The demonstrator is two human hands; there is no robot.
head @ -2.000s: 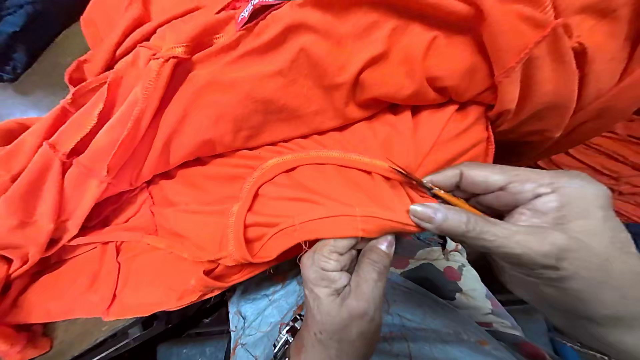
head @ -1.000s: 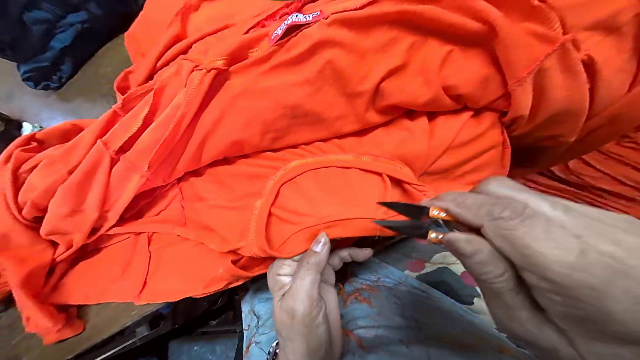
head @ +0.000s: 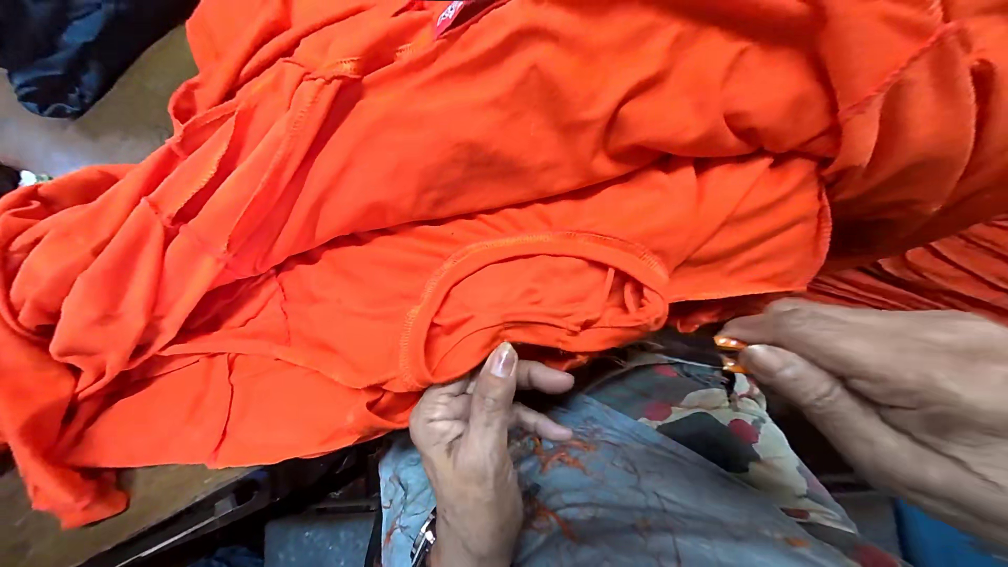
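Observation:
An orange knit garment [head: 504, 157] lies heaped across the view, with a curved, stitched neckline or armhole band [head: 472, 256] near its lower edge. My left hand [head: 476, 433] pinches the fabric just below that opening, thumb on top, two fingers extended. At the right, my right hand [head: 858, 386] holds thread snips [head: 731, 354] by their orange handles; the dark blades point left, below the garment's edge, and are hard to make out against the dark background. A red label [head: 465, 14] shows at the top.
Dark cloth [head: 59, 51] lies at the upper left on a worn table [head: 118, 130]. Below my hands is a grey-blue cloth [head: 630, 472] with loose orange threads on it, beside a flower-patterned fabric [head: 709, 433]. More gathered orange fabric [head: 937, 272] is at the right.
The snips, at the fabric edge two seconds ago and seen with parted blades one second ago, are now lower and to the right of the opening. My left hand still holds the edge.

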